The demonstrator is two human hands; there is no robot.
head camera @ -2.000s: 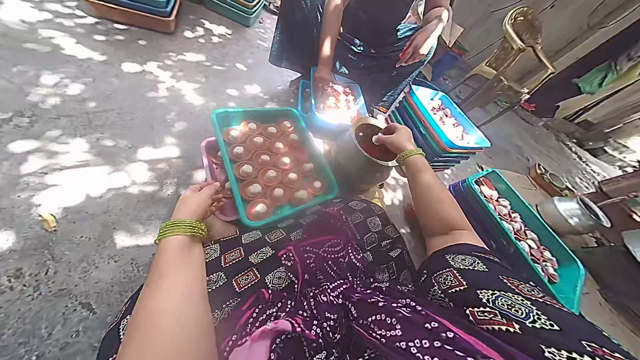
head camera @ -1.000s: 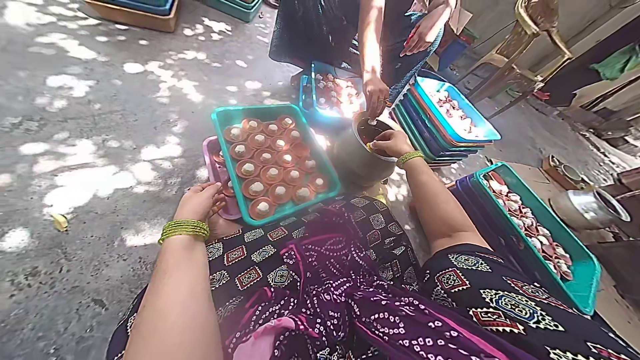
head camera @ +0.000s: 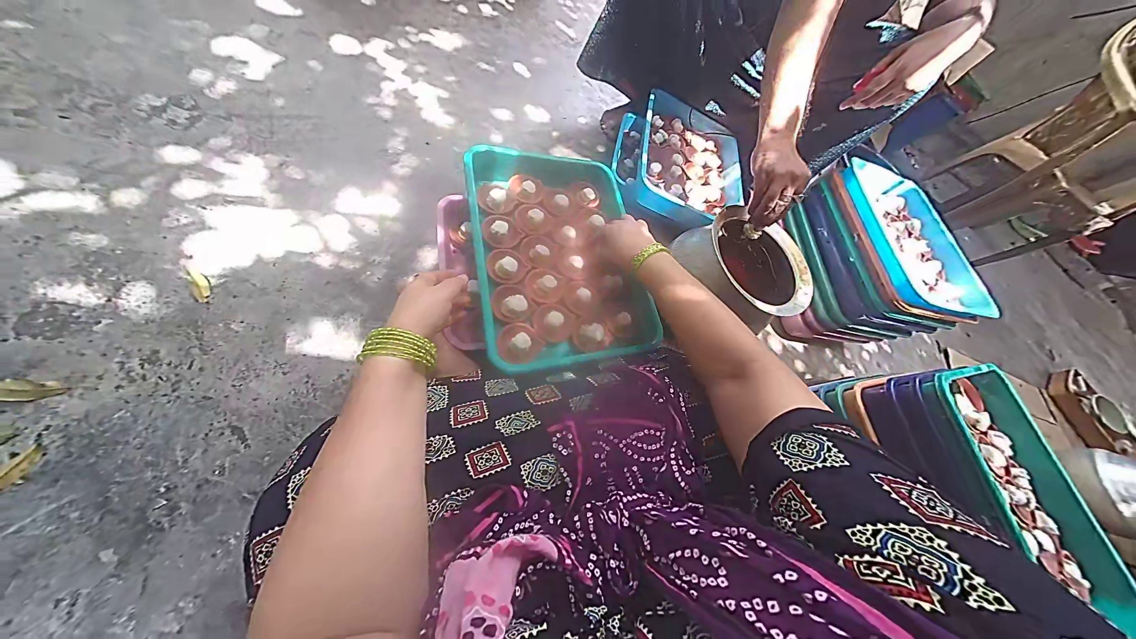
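Observation:
A green plastic tray (head camera: 493, 330) stands tilted in front of me, filled with rows of small clay-coloured cups (head camera: 543, 284), each with a pale lump in it. My left hand (head camera: 428, 306) is at the tray's left side, by a pink tray (head camera: 448, 257) behind it; its fingertips are partly hidden. My right hand (head camera: 621, 241) reaches over the green tray's right rim, fingers at the cups; whether it holds anything cannot be seen. Right of it stands a metal pot (head camera: 706, 266) with dark liquid (head camera: 756, 262) inside.
Another person's hand (head camera: 778, 182) is over the pot's mouth. Beyond lies a blue tray (head camera: 729, 146) of filled cups. On the right are stacked trays (head camera: 963, 275), a second stack with a green tray (head camera: 1074, 479) on top, a plastic chair (head camera: 1038, 160) and a metal vessel (head camera: 1100, 479).
My right hand has moved left from the pot's mouth to the cups in the green tray. The other person's hand has come from the blue tray to the pot.

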